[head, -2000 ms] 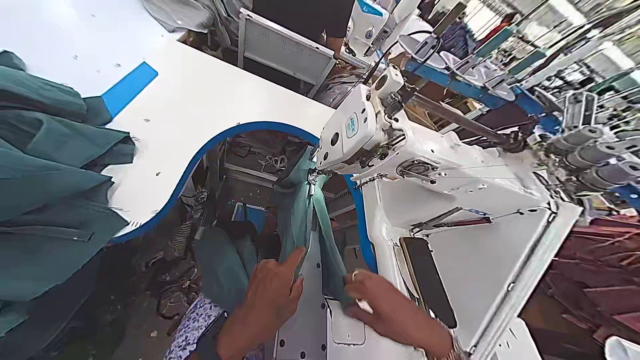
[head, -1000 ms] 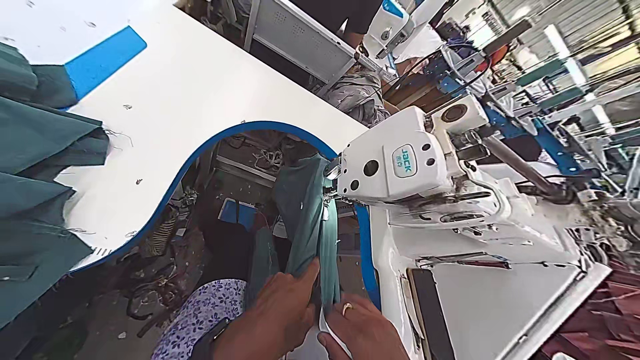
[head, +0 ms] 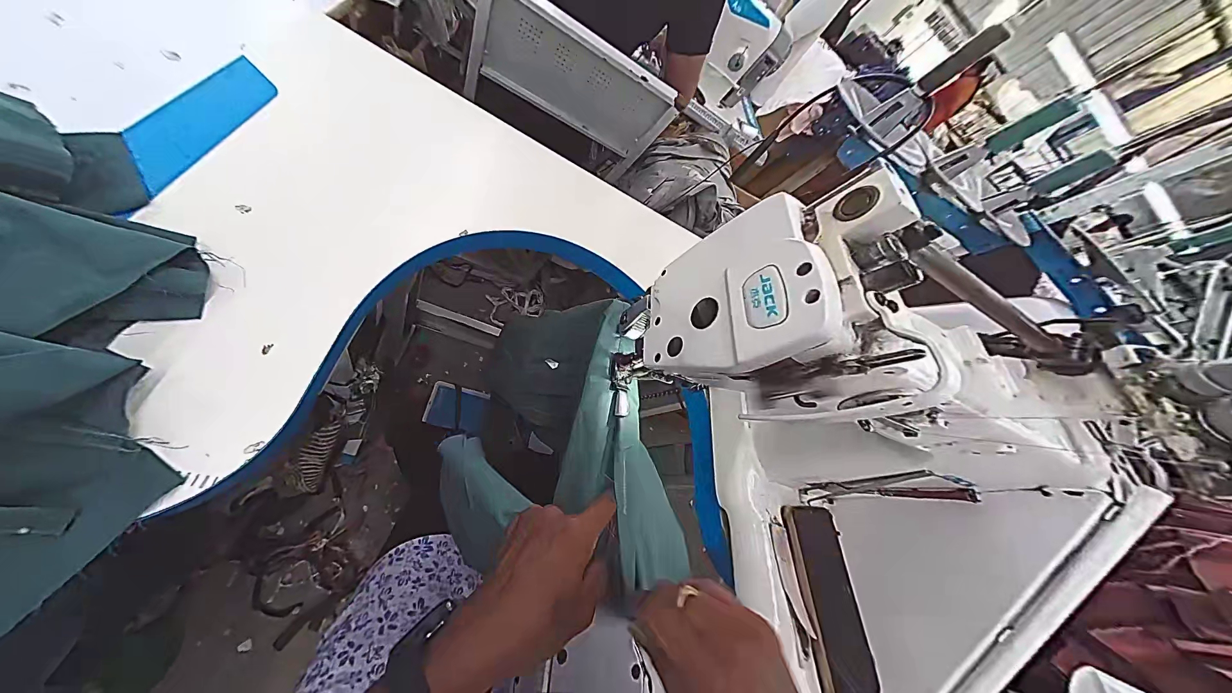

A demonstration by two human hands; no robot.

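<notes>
A Jack industrial sewing machine (head: 746, 289) has a green fabric piece (head: 592, 414) under its needle area, with the cloth running down toward me along the narrow arm. My left hand (head: 539, 568) lies on the left part of the cloth, its index finger pointing along the seam. On the right, my right hand (head: 707, 626), with a ring on one finger, grips the fabric's lower right edge; its fingertips are partly blurred. The two hands are close together, below the presser foot (head: 621, 399).
A white table (head: 385, 164) with a blue curved edge holds stacked green fabric pieces (head: 67, 385) at left. Dark red cloth (head: 1155, 587) lies at lower right. A dark flat object (head: 833, 597) rests on the machine bed. Another person's arm (head: 683, 77) shows beyond the table.
My right hand has moved in closer to my left hand since the oldest frame. The view has shifted, and the machine head appears nearer.
</notes>
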